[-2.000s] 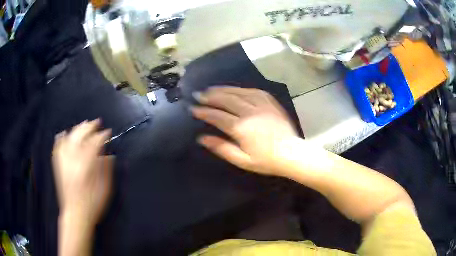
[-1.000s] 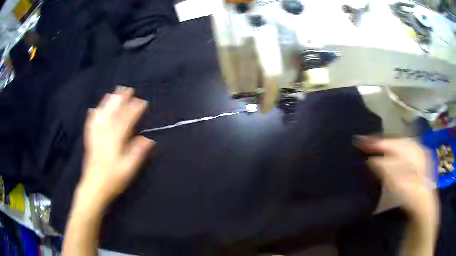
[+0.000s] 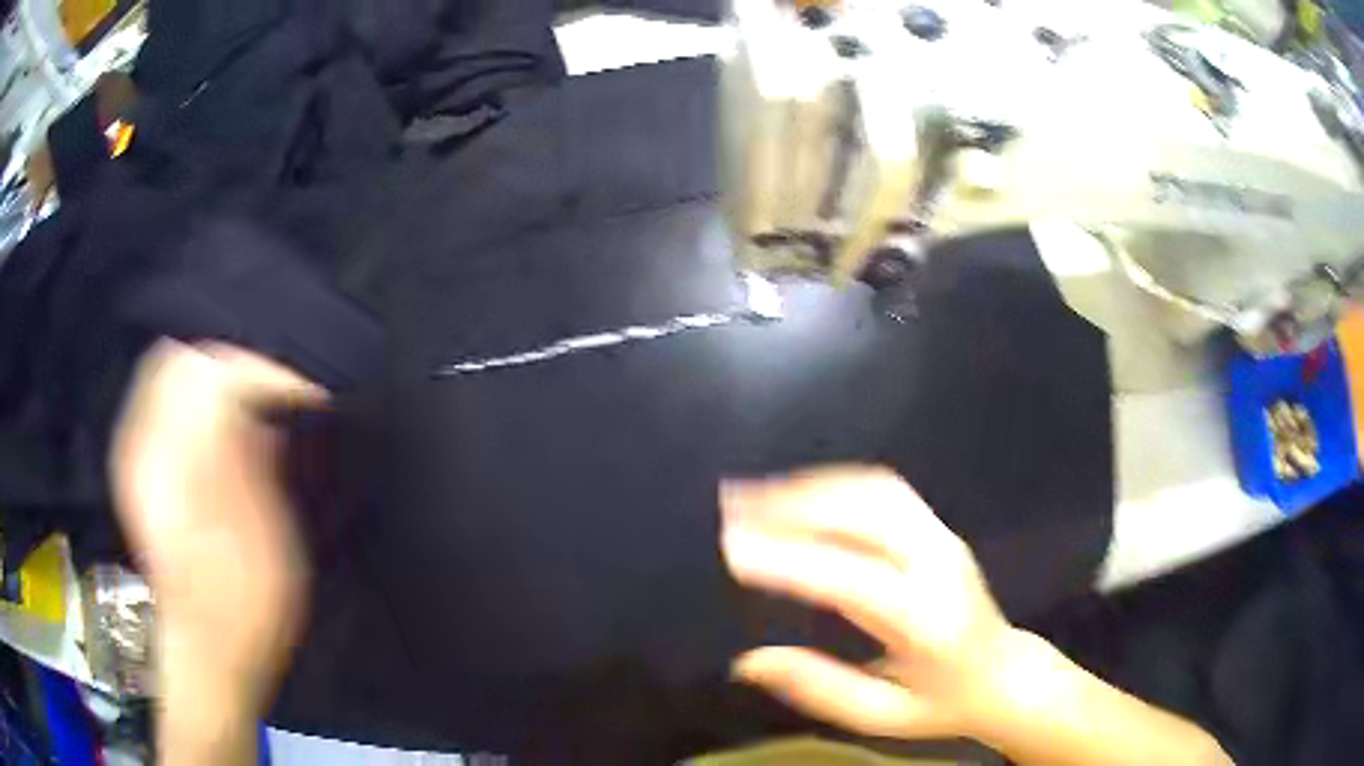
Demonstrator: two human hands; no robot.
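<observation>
A black fabric panel (image 3: 598, 509) lies under the machine head, with a thin pale streak (image 3: 584, 343) running left from the presser foot (image 3: 760, 296). The white sewing machine (image 3: 1032, 135) is at the upper right. My left hand (image 3: 217, 494), blurred, is at the panel's left side, its fingers curled on a raised fold of black cloth; the exact grip is hard to see. My right hand (image 3: 875, 599) rests on the panel below and right of the presser foot, fingers apart, holding nothing.
A blue tray (image 3: 1257, 449) with small pale pieces and part of an orange item (image 3: 1352, 352) are at the right. More black cloth (image 3: 299, 105) is bunched at the upper left. A yellow tray (image 3: 48, 581) and a clear bag-like item (image 3: 120, 629) are at the lower left.
The view has shifted, showing more of the left side. My right hand has moved left and down onto the panel. My left hand has moved left, and a fold of cloth now rises by it.
</observation>
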